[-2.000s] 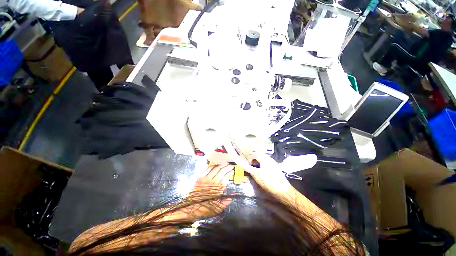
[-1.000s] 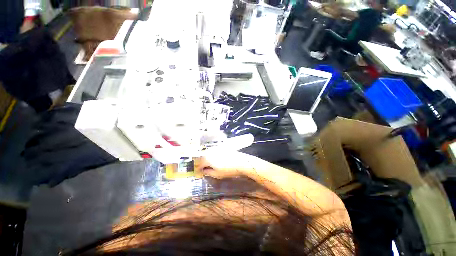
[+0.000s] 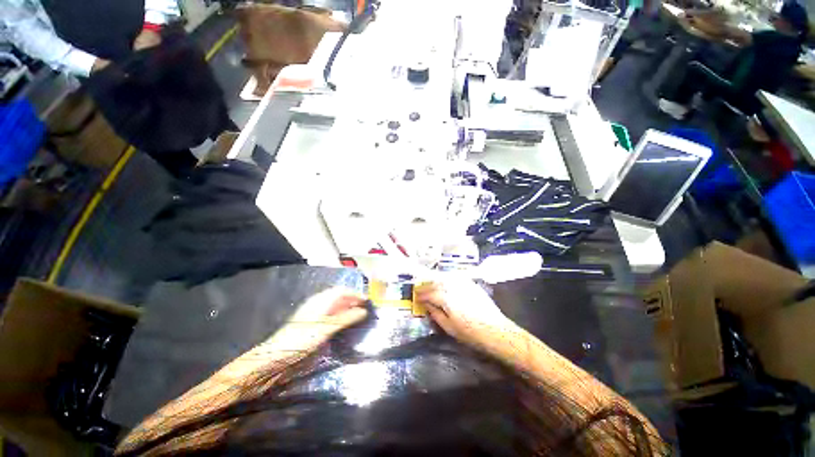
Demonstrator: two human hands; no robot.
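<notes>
The large overexposed white sewing machine stands in front of me. A yellow guide with a dark middle lies on the table just below the machine head, between my hands. My left hand is left of the guide with fingers curled, close to the table; what it holds, if anything, cannot be made out. My right hand has its fingertips at the guide's right end; a grip is not clear. Red marks show on the head above the fingers. The needle area is washed out.
Plain black pieces lie left of the machine, white-lined black pieces right of it. A rounded white arm and a control panel are at the right. Open cartons flank the table. A person stands at the upper left.
The view swung right and back. My left hand has moved left, away from the yellow guide, which is now more exposed. My right hand has drawn back to the guide's right end.
</notes>
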